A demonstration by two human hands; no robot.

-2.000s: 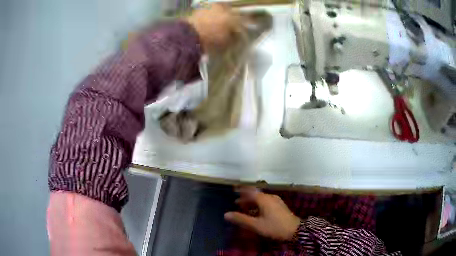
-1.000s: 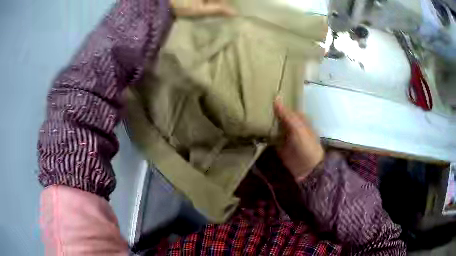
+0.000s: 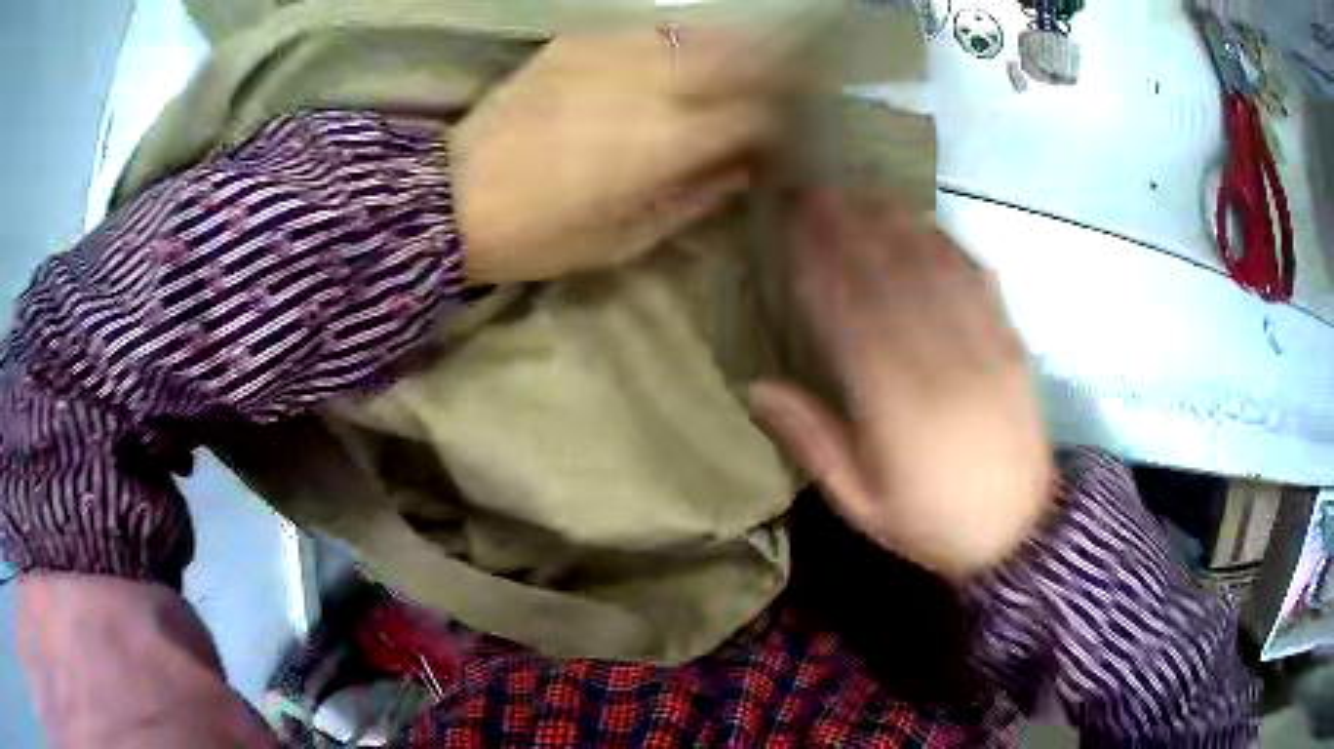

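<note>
A bulky khaki garment (image 3: 585, 424) lies over the table's front edge and my lap, with a flat khaki band (image 3: 483, 593) curving along its lower edge. My left hand (image 3: 585, 154) lies across the garment's upper part, with its blurred fingers bent onto the cloth. My right hand (image 3: 936, 410) is at the garment's right side, back of the hand up, thumb apart and fingers pointing up along the cloth. Its fingertips are blurred, so its grip is unclear. The fingers of both hands are close together near a blurred upright fold.
The white machine table (image 3: 1141, 337) extends to the right. Red-handled shears (image 3: 1252, 205) lie on it at the right. Small metal machine parts (image 3: 1048, 44) show at the top edge. The plaid apron (image 3: 644, 702) is below the garment.
My left hand has moved down and right across the garment, towards my right hand. My right hand has moved slightly right. The garment has shifted and bunched, and its upper part spreads further left.
</note>
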